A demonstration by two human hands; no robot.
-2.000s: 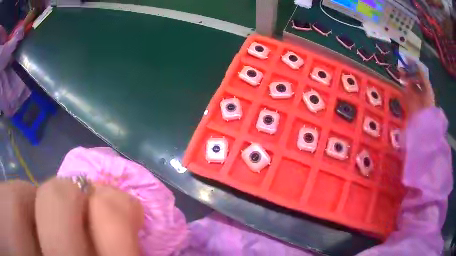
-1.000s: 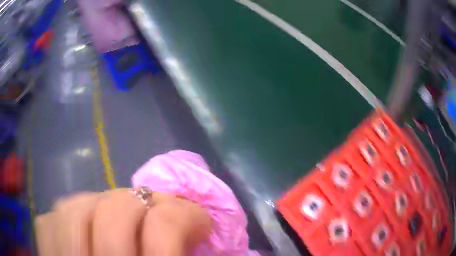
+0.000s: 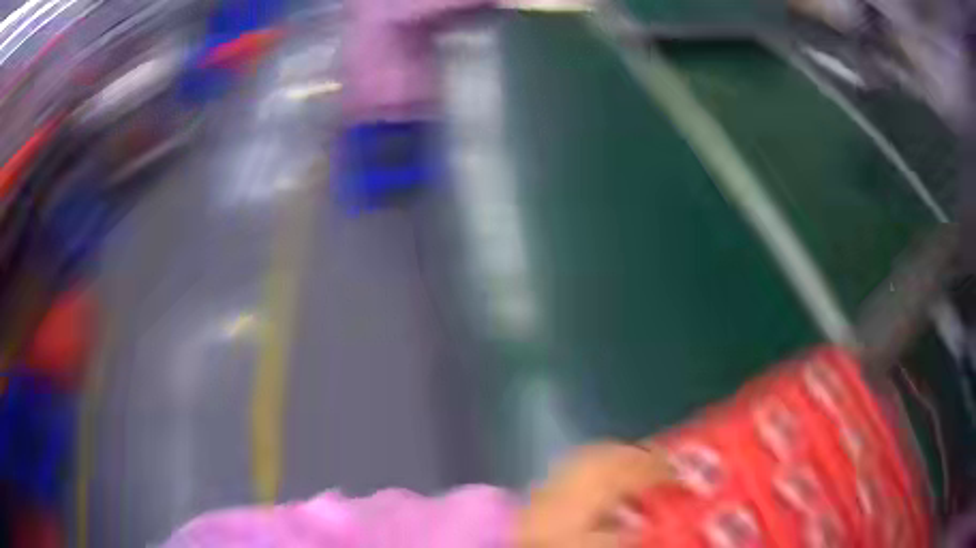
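Observation:
The frame is strongly blurred. The red compartment tray (image 3: 787, 369) lies on the green bench at the lower right, cut off by the bottom edge. Several light watch case backs (image 3: 698, 469) sit in its pockets. My left hand (image 3: 599, 487), in a pink sleeve, is at the tray's near left corner, over or against its edge. Its fingers are too blurred to tell whether they hold anything. My right hand is not in view.
The green bench (image 3: 631, 268) runs away ahead, with a pale strip along it. A metal post (image 3: 910, 289) stands at the right beyond the tray. A person in a pink smock (image 3: 391, 59) is on a blue stool (image 3: 387, 166) at the far end. The grey floor (image 3: 364, 353) has yellow lines.
The view has swung left, so the tray now sits at the lower right. My left hand has moved from the lower left to the tray's corner. My right arm has left the picture.

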